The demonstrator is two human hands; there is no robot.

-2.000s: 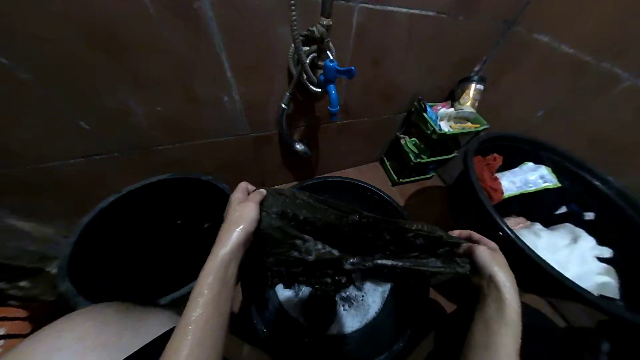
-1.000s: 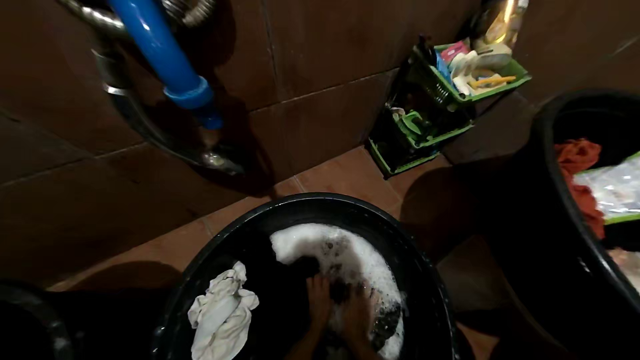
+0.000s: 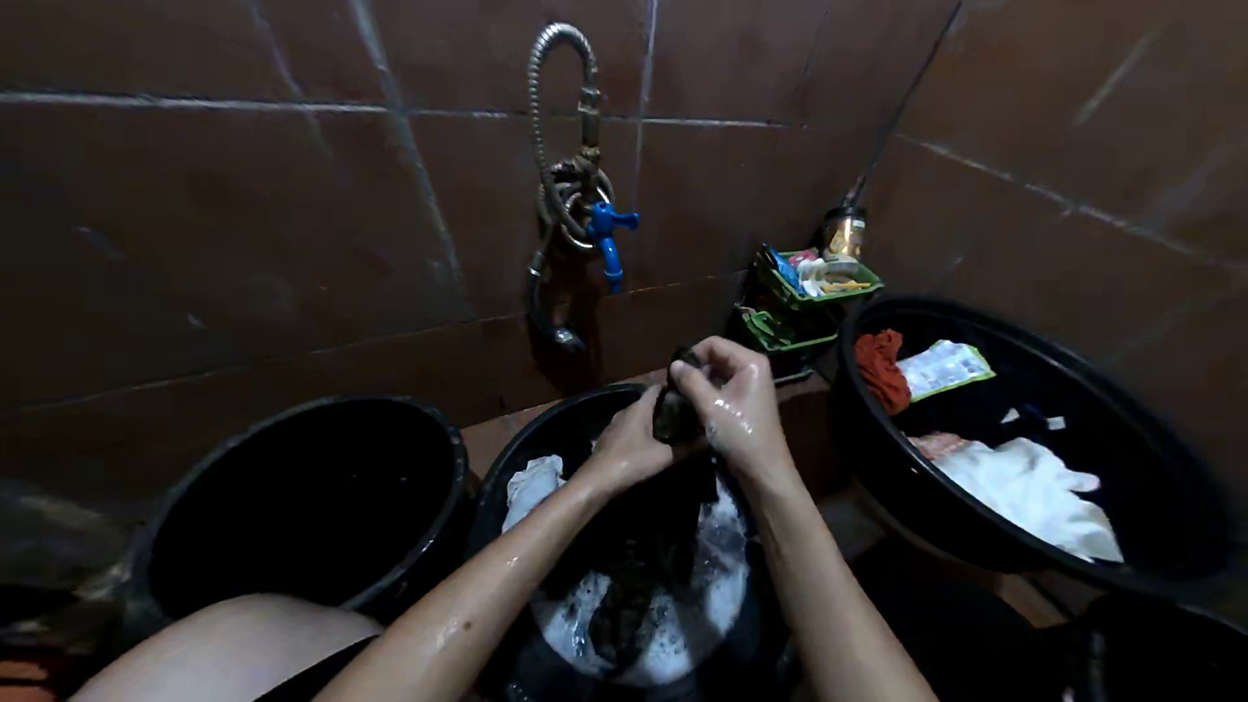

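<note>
Close together above the middle black tub [image 3: 485, 517], both my hands grip a dark wet cloth [image 3: 675, 414]. My left hand [image 3: 629, 444] pinches its left side, and my right hand [image 3: 731, 400] holds its upper right part with bent fingers. The cloth's lower part seems to hang toward the suds, though it blends with the dark tub. White foam [image 3: 668, 639] floats on the water below. At the tub's left inner side lies a pale cloth [image 3: 533, 487].
A dark tub [image 3: 453, 468] stands at left. The black basin [image 3: 985, 317] at right holds a red cloth [image 3: 881, 370], a packet [image 3: 946, 369] and a white cloth [image 3: 1033, 492]. Against the wall are a blue tap [image 3: 606, 239], a coiled hose [image 3: 536, 88] and a green rack [image 3: 829, 292].
One second ago both hands were down in the suds; now they are raised above the tub, gripping the dark cloth. The view has shifted widely between frames.
</note>
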